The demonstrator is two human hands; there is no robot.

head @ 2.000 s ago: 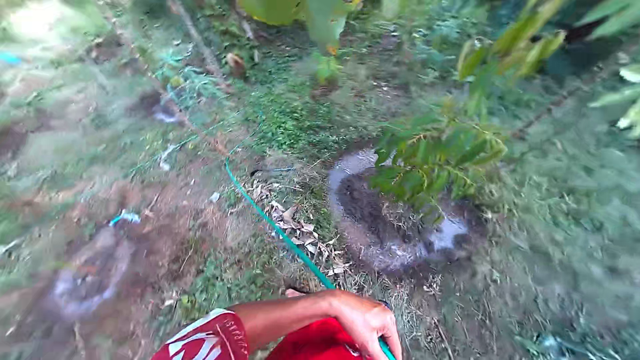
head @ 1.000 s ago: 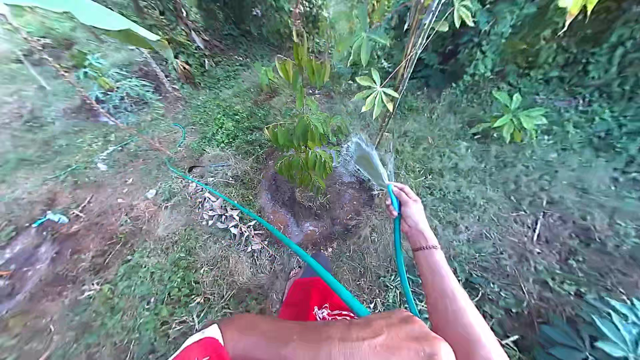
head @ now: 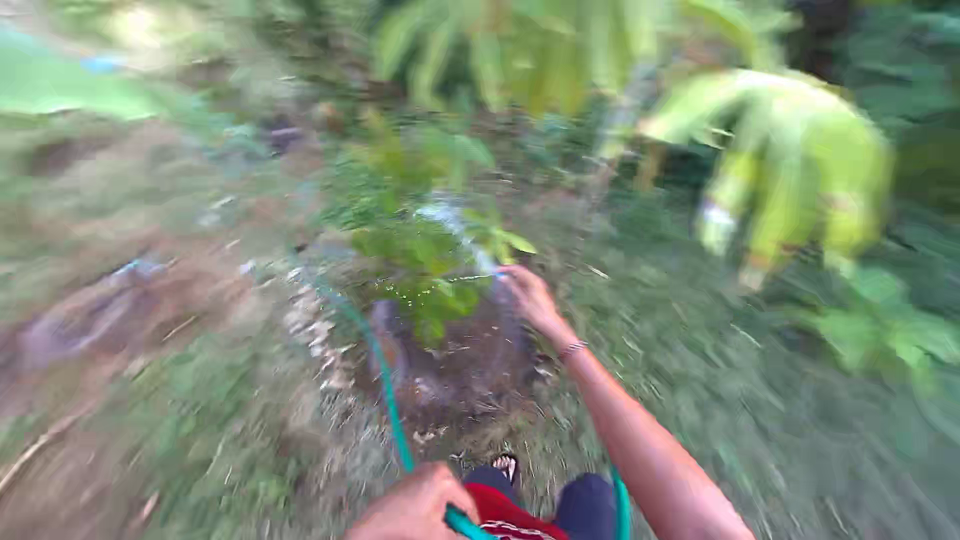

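My right hand (head: 531,296), with a bracelet at the wrist, is stretched forward and closed around the end of a green garden hose. Water (head: 454,221) sprays from it up and to the left, over a small leafy plant (head: 420,247). My left hand (head: 420,506) grips a farther length of the green hose (head: 386,375) low in the view. From there the hose runs away over the ground to the upper left, and another part hangs under my right forearm. Wet dark soil (head: 465,360) surrounds the plant's base. Motion blur hides the finger details.
Large drooping leaves (head: 795,157) hang at the upper right. Dry leaves (head: 311,326) lie left of the wet soil. Another wet patch of soil (head: 82,322) is at the far left. My sandaled foot (head: 506,466) stands on the grass just below the plant.
The right hand has moved forward with the hose end, and the spray now passes over the plant. Two seconds ago no right hand or spray showed. The view has swung.
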